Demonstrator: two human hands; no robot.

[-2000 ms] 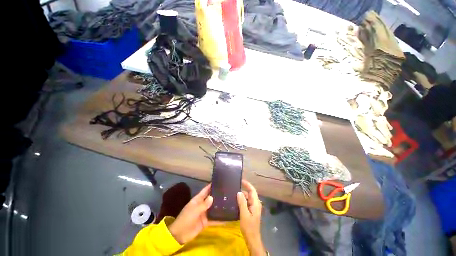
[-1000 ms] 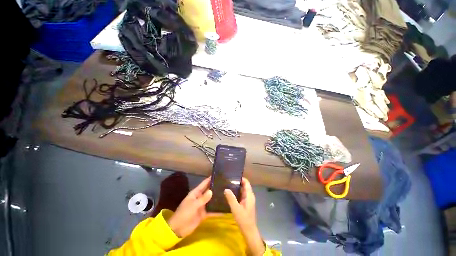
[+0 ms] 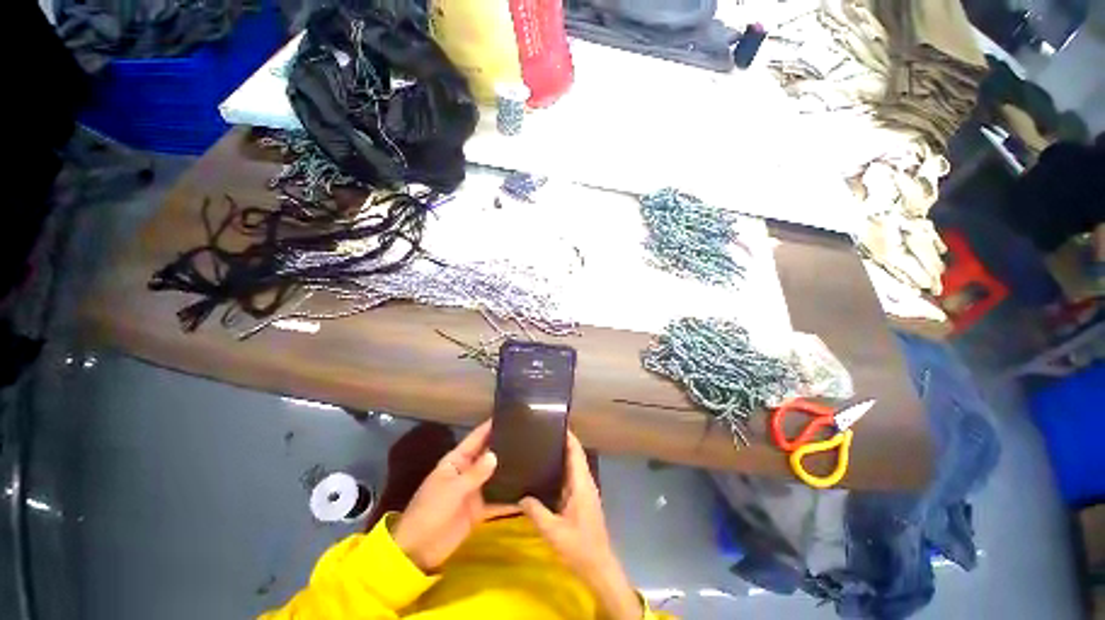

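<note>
A black smartphone (image 3: 533, 418) is held upright between both hands at the near edge of the table, its dark screen facing me. My left hand (image 3: 451, 494) grips its lower left side. My right hand (image 3: 572, 509) holds its lower right side, with the thumb at the bottom of the phone. Loose grey-lilac cords (image 3: 485, 291) lie fanned behind the phone, and a few dark strands lie just beside its top left.
Black cords (image 3: 291, 254) lie at left before a black plastic bag (image 3: 376, 109). Two grey-green cord heaps (image 3: 691, 236) (image 3: 717, 369) and red-and-yellow-handled scissors (image 3: 818, 438) lie at right. A yellow-red bag (image 3: 485, 49) stands behind. A white spool (image 3: 336, 498) is low at left.
The phone and both hands have shifted slightly left. The right thumb has moved from over the screen down to the phone's bottom edge. Earlier the camera view also shifted, with the table moving up in view.
</note>
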